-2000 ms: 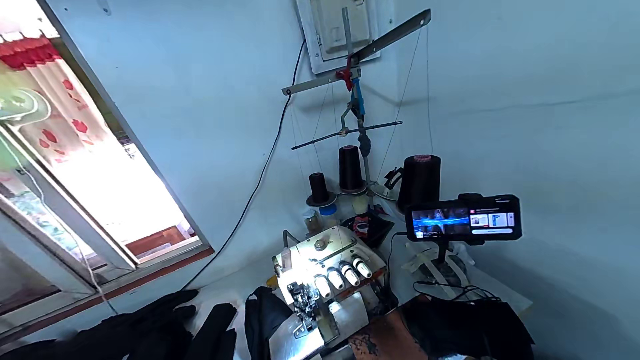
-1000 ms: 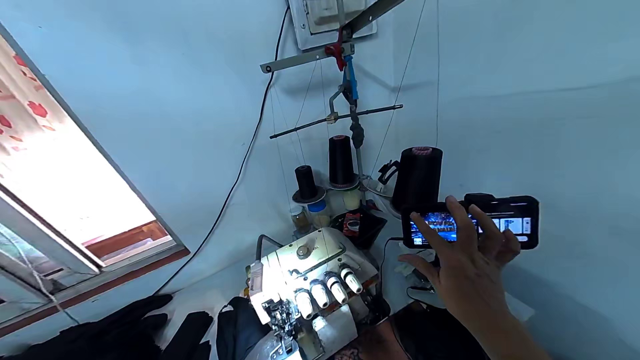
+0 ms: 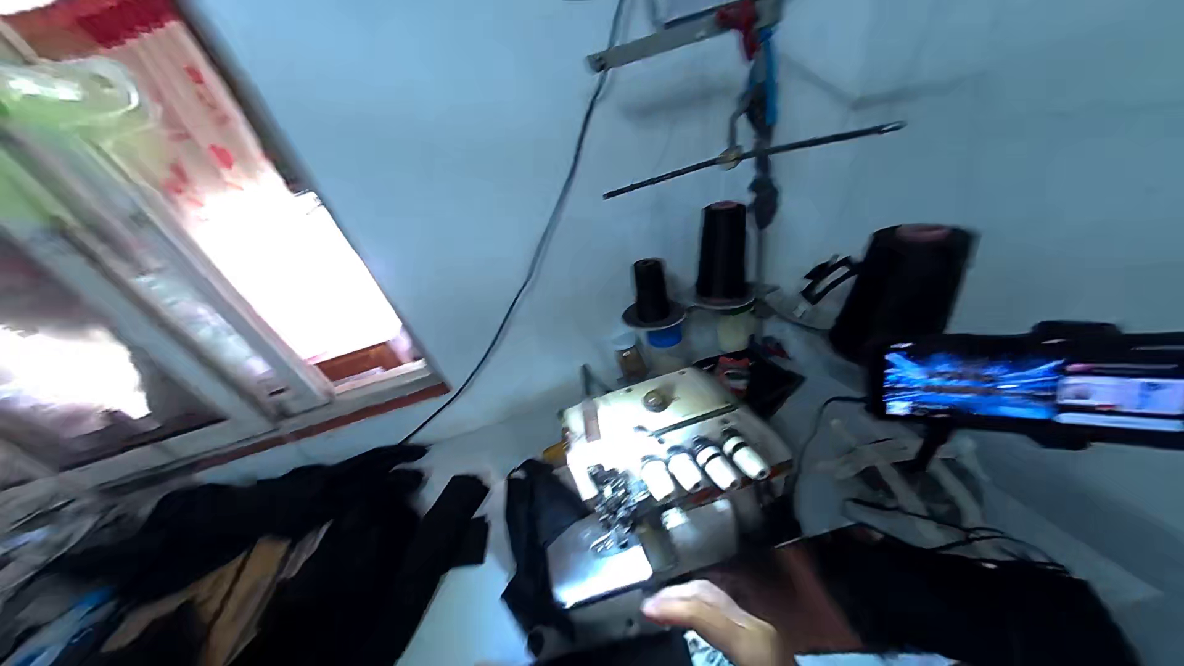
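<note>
My right hand (image 3: 710, 622) is at the bottom edge, just in front of an overlock sewing machine (image 3: 684, 416), partly cut off and blurred. Dark cloth lies close by it; whether the fingers hold any is unclear. My left hand is out of view. The machine's lamp lights its needle area and metal plate, and a row of several tension dials (image 3: 708, 462) runs across its front. Black cloth (image 3: 536, 536) hangs at the machine's left side. A phone (image 3: 1027, 384) with a lit screen stands sideways in a holder on the right.
Black thread cones (image 3: 723, 250) stand behind the machine, below a thread stand's crossbar (image 3: 754, 159). A larger black cone (image 3: 902, 287) is at the right. Piled black garments (image 3: 305, 536) lie at left, near a window (image 3: 287, 268). Cables trail below the phone.
My right hand, over the phone's screen one second ago, is now low in front of the machine. The view has swung, bringing more of the window in.
</note>
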